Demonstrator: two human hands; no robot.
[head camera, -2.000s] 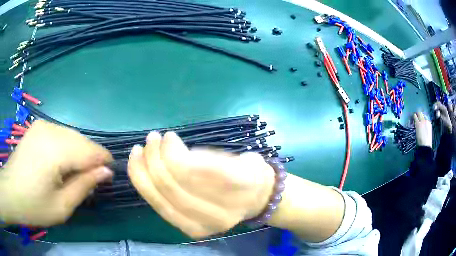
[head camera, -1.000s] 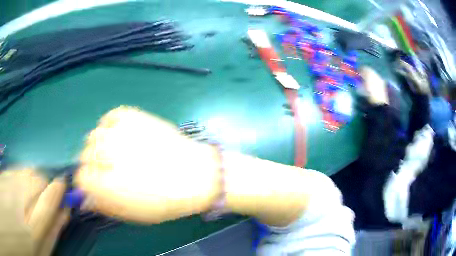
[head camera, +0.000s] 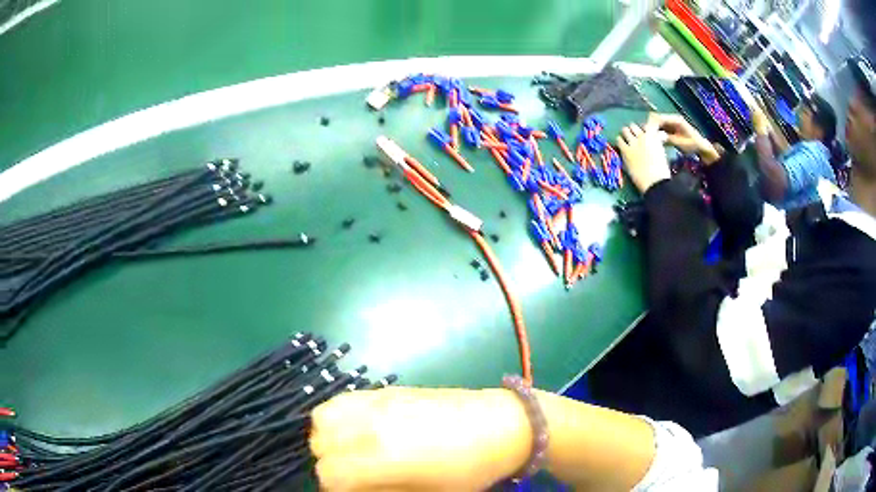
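My right hand is at the bottom centre with its back to the camera, a beaded bracelet on its wrist. Its fingertips are hidden, so I cannot tell what it holds. It lies over the right end of the near bundle of black cables, whose silver tips point up and right. Red and blue end pieces show at that bundle's left end, cut off by the edge. My left hand is not in view. The far bundle of black cables lies at the left, with one cable sticking out to the right.
Loose blue-and-red end pieces lie in a pile right of centre. A red cable with pale connectors runs beside them. Small black caps are scattered mid-table. Another worker's hands are beyond the pile, near dark parts. More people are further right.
The view has turned to the right, so the bundles sit further left and the pile nearer the centre. My left hand has left the picture. My right hand is now lower in view.
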